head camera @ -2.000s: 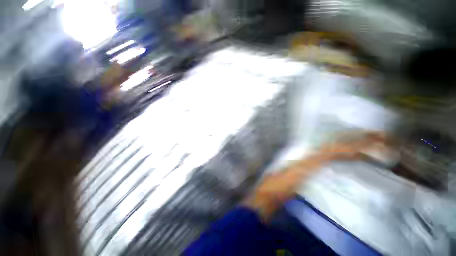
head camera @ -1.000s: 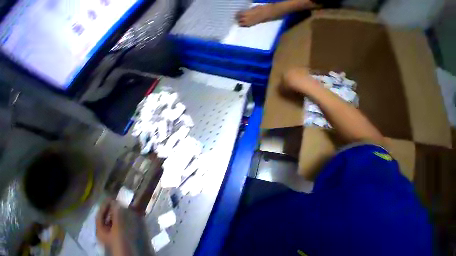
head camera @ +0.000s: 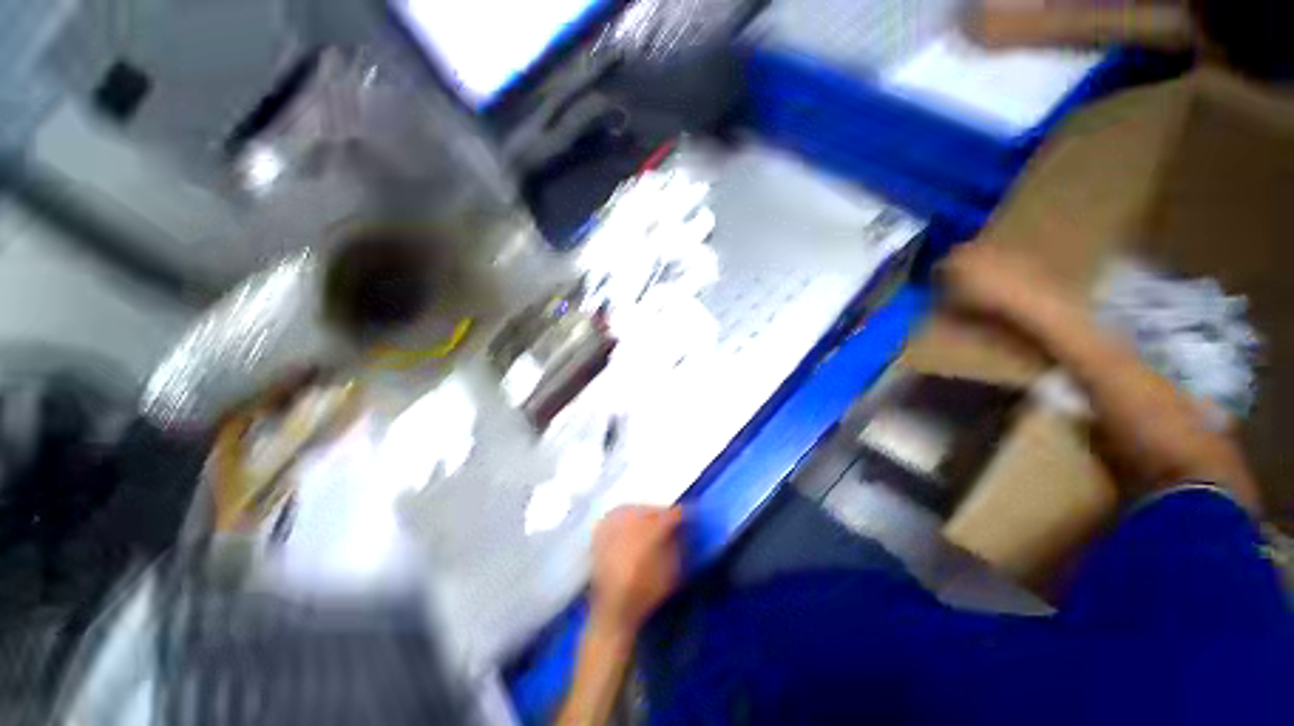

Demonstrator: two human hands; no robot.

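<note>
The picture is motion-blurred. White plastic parts lie in a heap (head camera: 660,277) on the perforated table (head camera: 788,270), with more loose ones towards its front. The brown fixture (head camera: 572,386) stands left of the heap, with a white piece at its left side. My left hand (head camera: 634,560) is at the blue front edge of the table, fingers curled; blur hides whether it holds anything. My right hand (head camera: 986,284) is over the left flap of the cardboard carton (head camera: 1093,177), close to the table corner; its fingertips are blurred. White parts (head camera: 1185,341) also lie in the carton.
Left of the fixture are the dark duct mouth (head camera: 390,284), white sheets (head camera: 334,504) and a yellow-brown tray box (head camera: 231,475). Ribbed trays (head camera: 305,645) stand at bottom left. Blue crates (head camera: 880,128) stand behind the table, with another person's arm (head camera: 1086,21) above. A bright monitor (head camera: 497,36) is at the top.
The view has swung left. My left hand has moved from beside the fixture to the table's front edge. My right hand has moved from over the carton towards the table corner.
</note>
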